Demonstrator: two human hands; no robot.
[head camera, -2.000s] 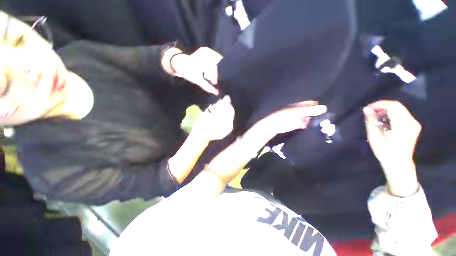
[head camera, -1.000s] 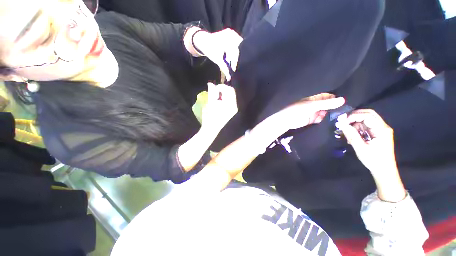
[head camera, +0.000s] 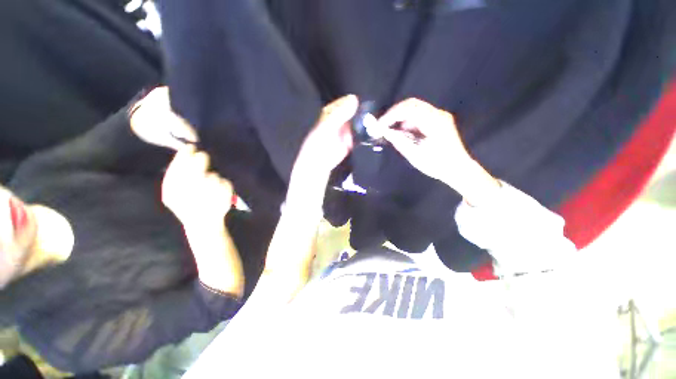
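Note:
A dark navy garment (head camera: 459, 59) hangs in front of me. My left hand (head camera: 328, 137) is at the cloth, its fingertips beside a small bluish-dark tab. Whether it grips the cloth cannot be told. My right hand (head camera: 426, 137) pinches a small white piece (head camera: 372, 126) at that tab, close to my left fingertips. Something small and dark shows inside my right palm, too blurred to name. Another small white scrap (head camera: 353, 185) lies on the dark cloth just below my hands.
At left another person in a dark top (head camera: 111, 259) works with both hands (head camera: 194, 181) close together on dark cloth. A white scrap (head camera: 150, 18) is at the upper left. A broad red edge (head camera: 619, 185) curves at the right, with metal stand parts (head camera: 632, 337) at the lower right.
The view has swung right, so hands and person sit further left. My right hand has come from apart to close beside my left and pinches the white piece. More red edge shows.

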